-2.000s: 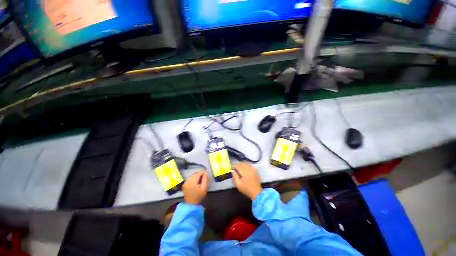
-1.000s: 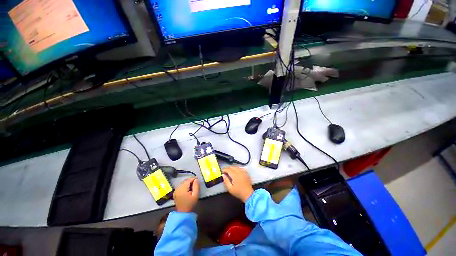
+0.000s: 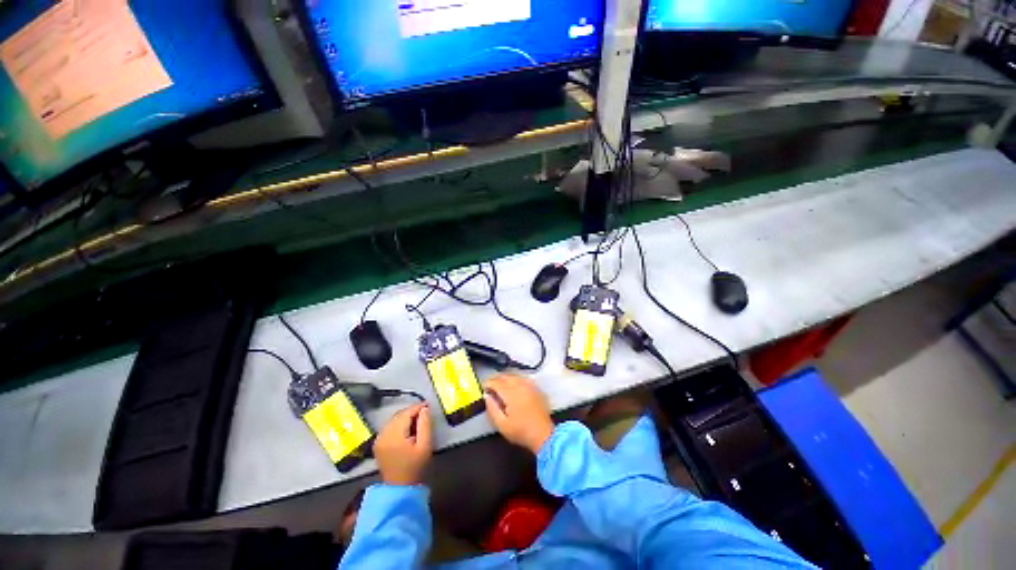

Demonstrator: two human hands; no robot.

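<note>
Three smartphones with bright yellow cards lie on the bench, each with a lead at its top end: the left phone (image 3: 331,420), the middle phone (image 3: 450,375) and the right phone (image 3: 592,330). My left hand (image 3: 403,445) is loosely curled at the bench's front edge, between the left and middle phones. My right hand (image 3: 518,412) is loosely curled just right of the middle phone's lower end. I see nothing held in either hand, though the palms are hidden. Black handheld scanners lie beside the left phone (image 3: 362,394) and the middle phone (image 3: 488,356).
Black mice lie behind the phones (image 3: 370,345) (image 3: 548,282) and at right (image 3: 730,292). A black tray (image 3: 167,412) lies on the bench at left. Another tray (image 3: 746,462) rests by a blue stool (image 3: 852,468). Monitors (image 3: 457,50), cables and a post (image 3: 613,100) stand behind.
The view has shifted, so the bench items appear further left. Both hands stay curled near the same phones; the phones have not visibly moved on the bench.
</note>
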